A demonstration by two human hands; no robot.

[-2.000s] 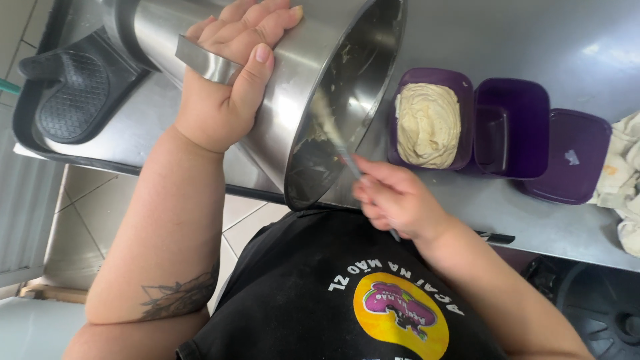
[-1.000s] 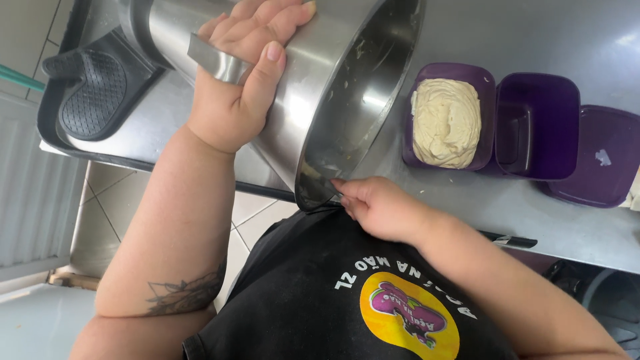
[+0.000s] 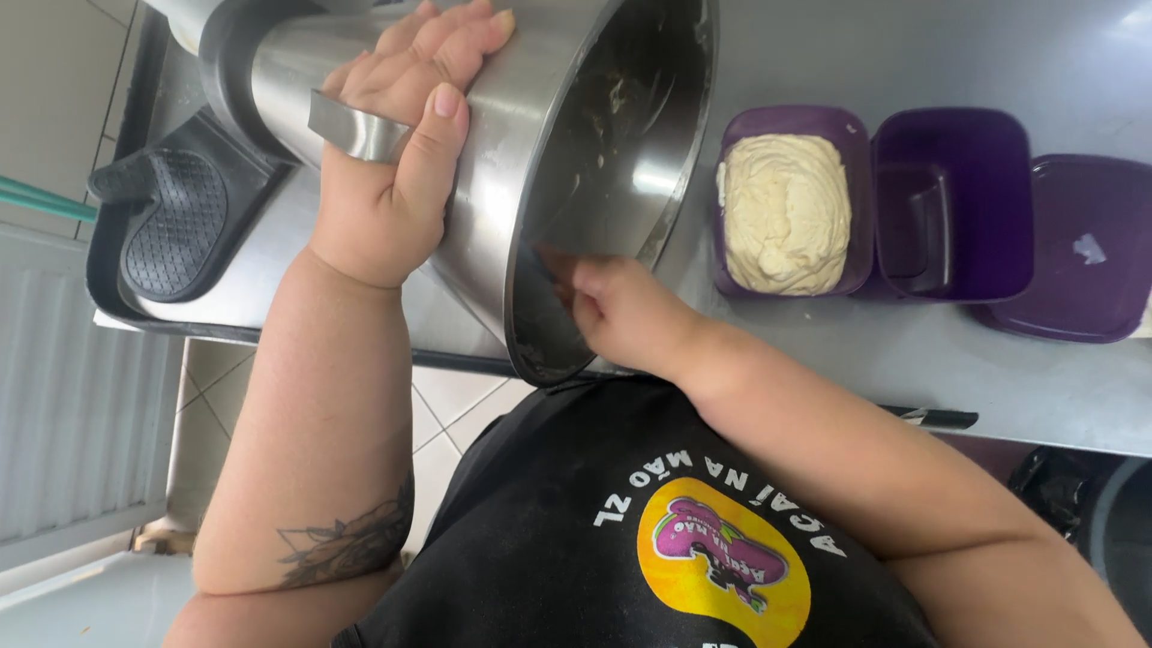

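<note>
A large stainless steel mixing bowl [image 3: 504, 117] lies tipped on its side, its mouth facing right, with thin pale residue inside. My left hand [image 3: 414, 117] presses on its outer wall, the palm through the metal strap handle [image 3: 360, 133] and the thumb apart. At the lower part of the mouth is my right hand [image 3: 616, 301], fingers curled inside the bowl around a utensil that is mostly hidden; earlier frames show its handle. Right of the bowl, a purple plastic container [image 3: 862, 202] holds a pale, creamy mixture [image 3: 785, 216].
A deep purple container [image 3: 994, 207] without visible contents stands beside the filled one, near a purple lid [image 3: 1071, 261]. Left, a black textured mixer base [image 3: 175, 220] rests on a dark-rimmed tray [image 3: 135, 310]. The steel counter's front edge [image 3: 1062, 441] runs past my apron [image 3: 540, 504].
My right hand has gone from outside the bowl's mouth, with the utensil's handle showing, to inside its lower rim. My left hand stays on the outer wall.
</note>
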